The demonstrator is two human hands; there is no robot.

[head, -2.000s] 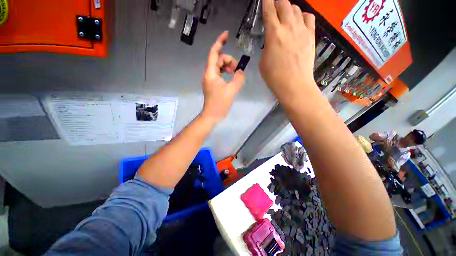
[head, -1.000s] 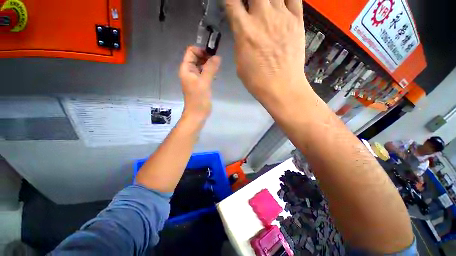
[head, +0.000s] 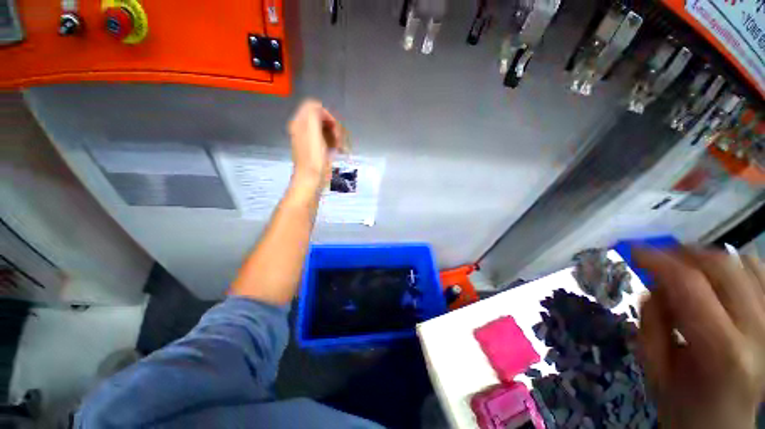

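My left hand (head: pixel 315 141) is raised in front of the posted sheet, above the blue bin (head: pixel 307 335); its fingers are bent, and whether they hold anything cannot be told. My right hand (head: pixel 709 327) is blurred at the right edge, over the far side of the heap of black pieces (head: pixel 583 343); its grip is unclear. Silvery clips (head: pixel 537 23) hang in a row at the top, one with a dark piece (head: pixel 518 67) at its lower end. The pink square (head: pixel 507 346) and the pink fixture (head: pixel 506 407) lie on the white tabletop (head: pixel 449 343).
The blue bin has dark, shiny contents. A grey crumpled bundle (head: pixel 601 276) lies at the tabletop's far end. The posted sheet (head: pixel 277 180) is on the grey panel. An orange housing (head: pixel 193 50) with a red button (head: pixel 118 23) is at the upper left. More clips hang toward the upper right.
My hands have parted: the right has come down from the hanging clips to the heap, the left has lowered away from them. The camera view has shifted left, showing more bin and clips.
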